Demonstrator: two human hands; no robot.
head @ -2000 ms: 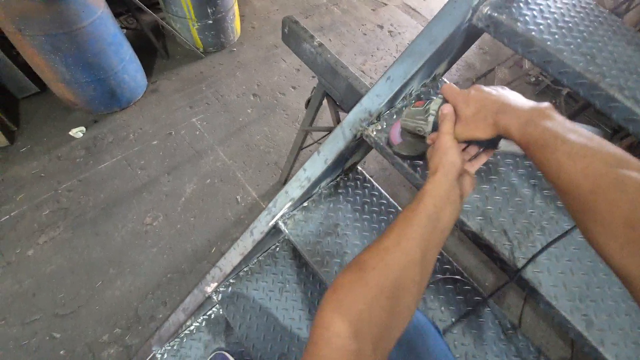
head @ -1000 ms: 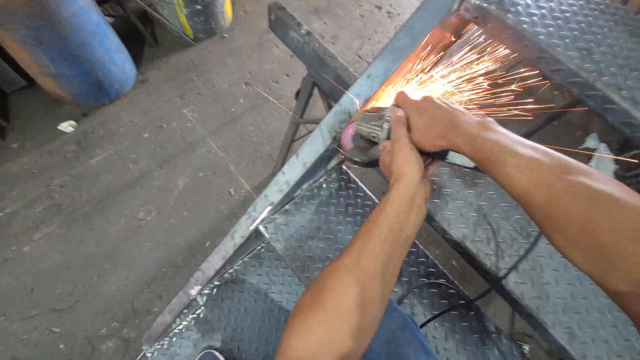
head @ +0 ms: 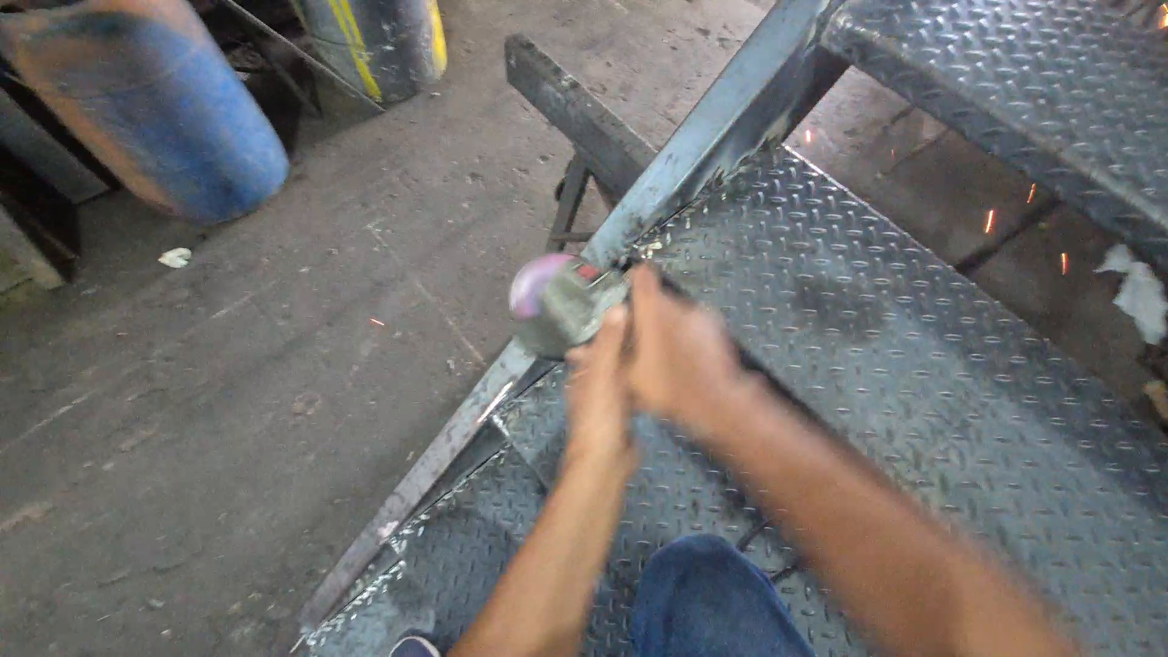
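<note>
An angle grinder (head: 575,297) with a pinkish disc hangs over the steel side rail (head: 721,119) of a metal staircase, near the middle of the view. My left hand (head: 598,374) is closed around its front part from below. My right hand (head: 675,342) grips the body just behind, touching the left; both are blurred. Whether the disc touches the rail cannot be told. Beneath my arms lie diamond-plate steel treads (head: 876,338), with rough weld seams along the rail. The grinder's far end is hidden by my right hand and forearm.
A blue drum (head: 182,119) and a dark drum with yellow stripes (head: 374,46) stand at upper left. A metal trestle beam (head: 584,109) passes under the rail. Another diamond-plate tread (head: 1031,82) is at upper right, above a gap with a white scrap (head: 1136,292). My knee rests low in view.
The large spray of orange sparks has shrunk to a few scattered ones. Both hands and the grinder have moved down along the rail, toward the lower treads. The view has shifted.
</note>
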